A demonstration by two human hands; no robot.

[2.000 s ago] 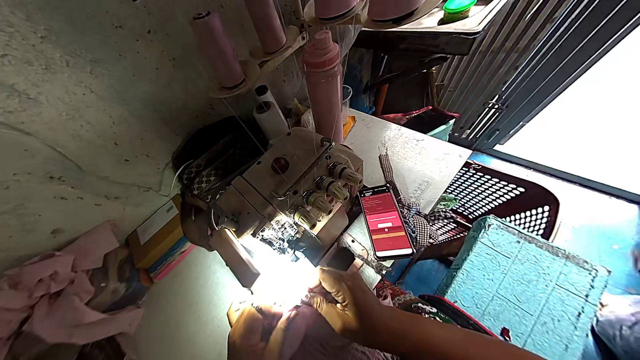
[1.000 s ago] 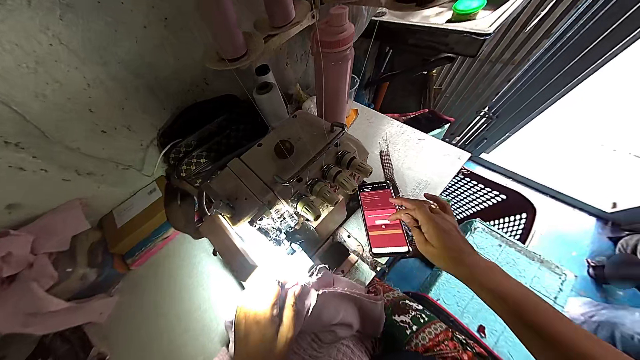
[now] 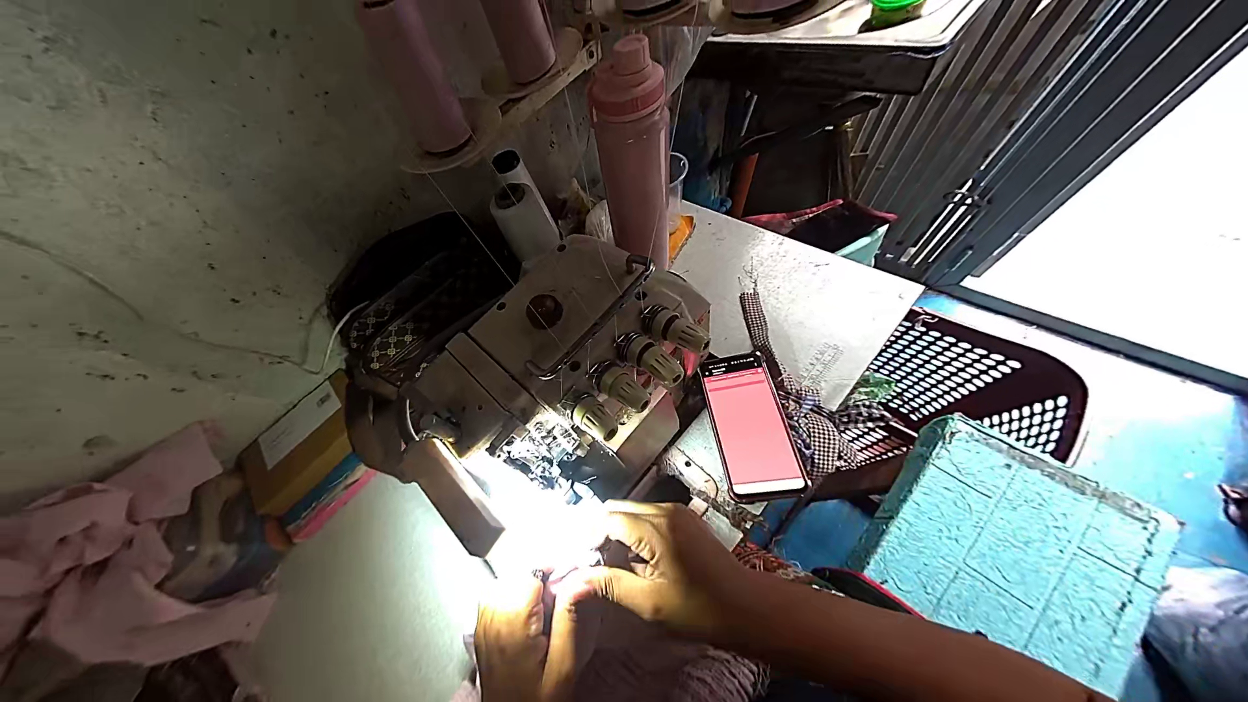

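An overlock sewing machine [image 3: 546, 322] with several tension dials stands on the white table, its lamp glaring over the needle area. Just in front of that area, my left hand [image 3: 517, 624] grips pinkish fabric [image 3: 624, 643]. My right hand [image 3: 663, 565] is beside it, thumb and fingers pinched together on the fabric's edge; glare hides the exact hold. A smartphone [image 3: 753, 429] with a lit pink screen lies face up to the right of the machine, next to a checked cloth strip [image 3: 756, 327].
Pink thread cones [image 3: 419, 88] and a pink bottle [image 3: 634, 156] stand behind the machine. Pink cloth [image 3: 127, 575] and boxes [image 3: 297, 444] are at left. A perforated plastic basket [image 3: 975, 380] and a turquoise stool-like block [image 3: 1024, 556] are at right.
My right hand has moved from the phone's screen back to the fabric beside my left hand. The phone's screen shows a different page from a second ago.
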